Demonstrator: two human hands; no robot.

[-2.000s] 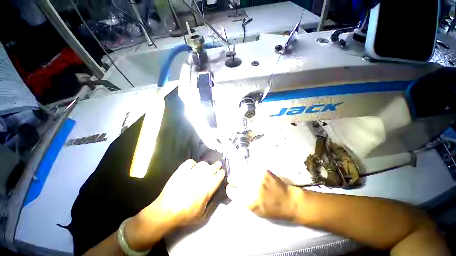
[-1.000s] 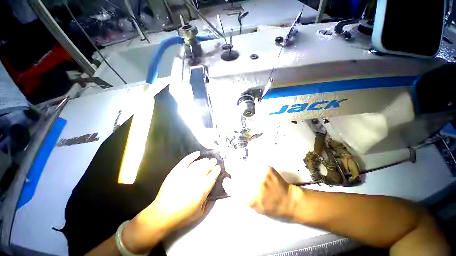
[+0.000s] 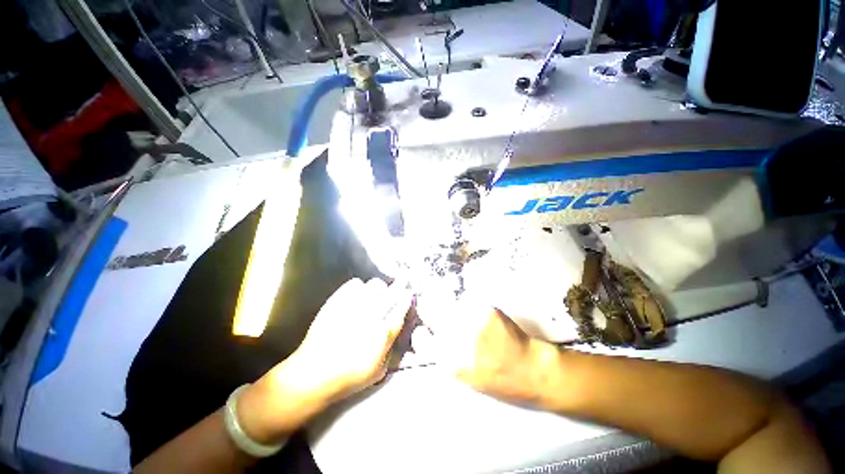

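The black garment piece [image 3: 199, 324] lies on the white table left of the needle and runs under my left forearm. My left hand [image 3: 357, 333] pinches its edge just in front of the presser foot [image 3: 447, 268], which is washed out by glare. My right hand [image 3: 500, 356] is beside it on the right, its fingers curled and overexposed; whether they hold the fabric cannot be told. A thin dark strand runs between the hands. The white sewing machine [image 3: 649, 176] has a blue stripe and "JACK" lettering. The needle tip is lost in glare.
The glowing lamp strip [image 3: 269, 255] hangs over the fabric on a blue tube. A crumpled brown-gold bundle [image 3: 616, 305] lies right of the needle. A dark screen [image 3: 755, 56] stands on the machine top. Measuring tape [image 3: 593, 463] runs along the front edge. Red cloth shows at far left.
My left hand has closed in at the fabric edge, covering more of the dark fold between the hands. My right hand stays nearly in place. The view has shifted slightly.
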